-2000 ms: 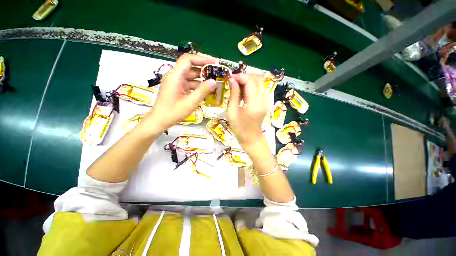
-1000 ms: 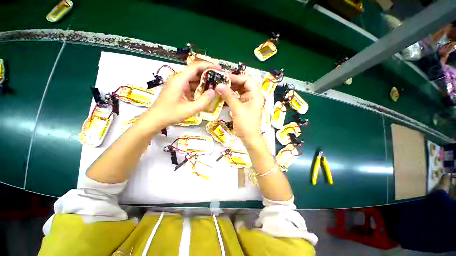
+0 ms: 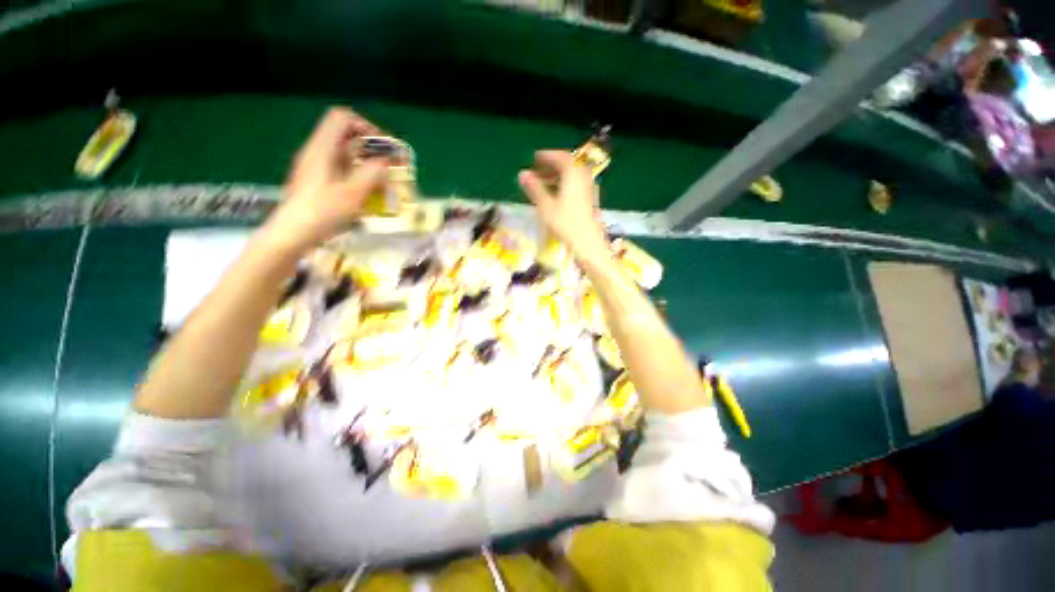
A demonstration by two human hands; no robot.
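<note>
My left hand [image 3: 330, 185] is raised at the upper left of the mat. It holds a cream housing half [image 3: 399, 191] with a yellow inside and a dark part at its top end. My right hand [image 3: 563, 199] is at the conveyor's near edge, with thumb and finger apart. A yellow housing with a black piece [image 3: 592, 153] shows right behind its fingers; I cannot tell whether the hand grips it. Many housings with black parts and wires [image 3: 428, 472] cover the white mat [image 3: 278, 486], blurred and overexposed.
Other units [image 3: 107, 143] lie on the green conveyor belt [image 3: 266, 121]. A grey post [image 3: 810, 116] slants over it. Yellow-handled cutters [image 3: 729, 405] lie right of the mat, partly hidden by my right arm. A cardboard sheet [image 3: 926, 341] lies far right.
My hands have separated: the left moved left with the housing, the right reached out to the belt. The camera view has shifted. Units on the mat look more numerous and blurred.
</note>
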